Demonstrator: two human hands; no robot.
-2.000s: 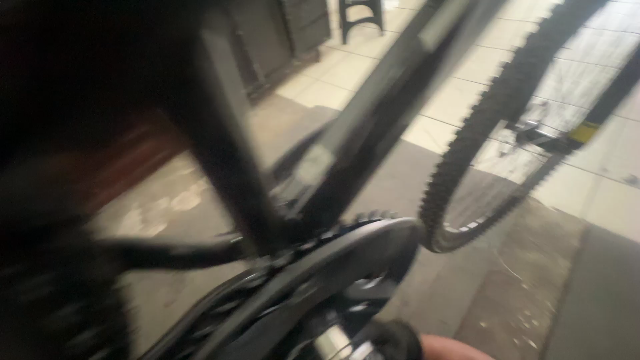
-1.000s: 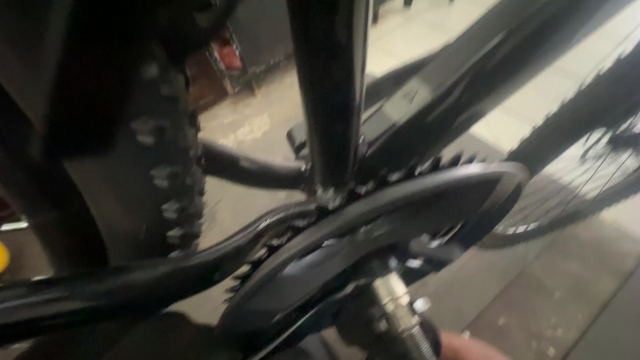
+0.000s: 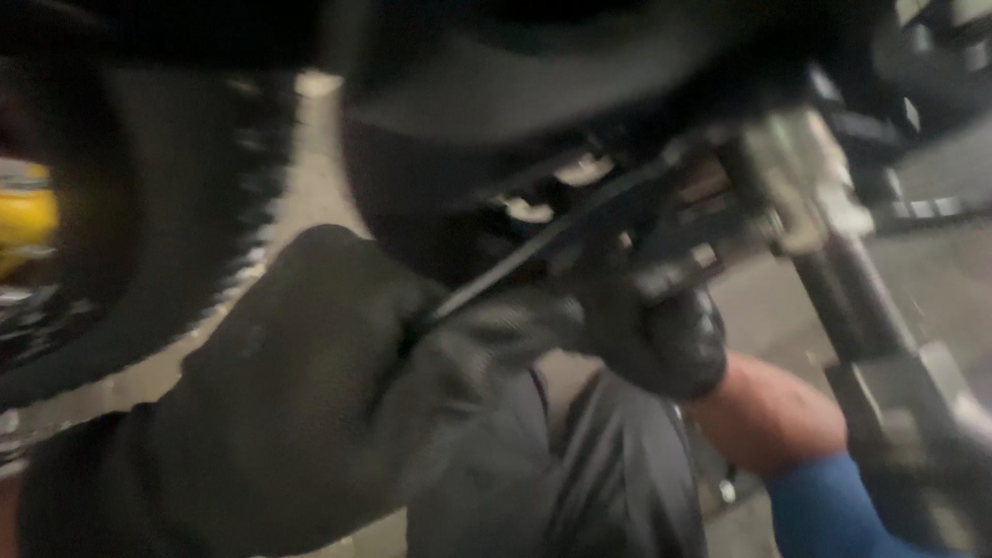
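The view is blurred. My left hand [image 3: 310, 372], in a dark glove, is large at the lower left, with its fingers curled around the near end of a thin metal rod [image 3: 508, 263]. The rod slants up to the right, under dark bicycle parts [image 3: 480, 93]. To its right, my right hand [image 3: 666, 333], also in a dark glove, is raised close below those parts; its fingers are bent, and whether it grips anything is unclear. Just right of it stands a metal fitting [image 3: 814, 178] with a dark cylindrical shaft [image 3: 860, 302] below.
A knobby bicycle tire [image 3: 194, 217] fills the left side, with a yellow object [image 3: 27, 217] at the far left edge. My legs in grey trousers [image 3: 620, 465] are below the hands. A grey block [image 3: 907, 387] joins the shaft's lower end at the right.
The view has swung down and come closer to the bicycle's underside. Both gloved hands now show; earlier only a bit of one hand was at the lower edge. The thin rod is newly visible.
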